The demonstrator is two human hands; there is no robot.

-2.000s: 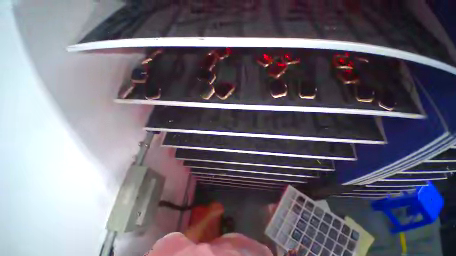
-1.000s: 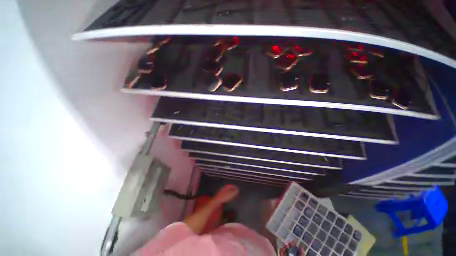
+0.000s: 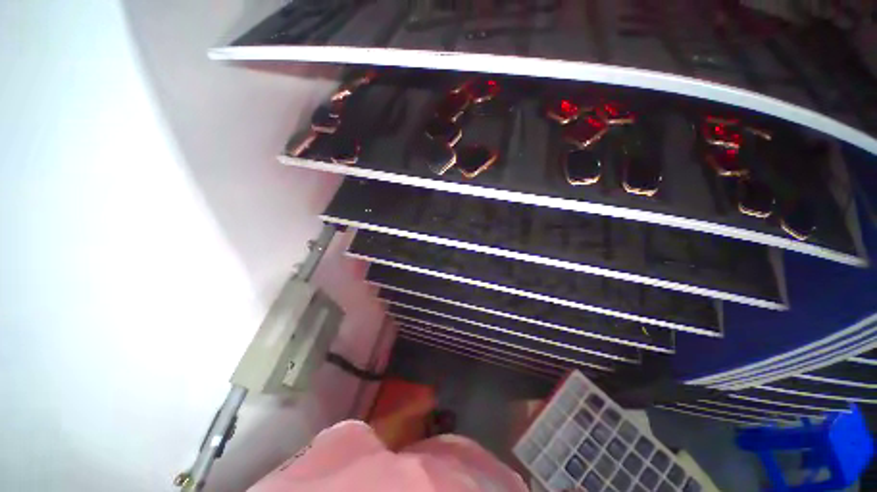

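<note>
A white divided tray shows at the lower middle right, tilted and cut off by the bottom edge. Many of its square pockets hold dark units; pockets along its left side look pale. Black rounded units with shiny rims lie in loose groups on a dark rack shelf, some glowing red, such as one unit near the shelf's front edge. Neither of my hands can be made out. What supports the tray is hidden.
More dark shelves with pale front edges descend below. A grey-beige electrical box with conduit is on the left by a white wall. A blue stool stands at lower right. An orange object is low down. Pink clothing fills the bottom centre.
The view has turned and shifted, so the shelves slope more and sit further right. A bare forearm and hand seen low at the left, and fingers at the tray's lower edge, have left view.
</note>
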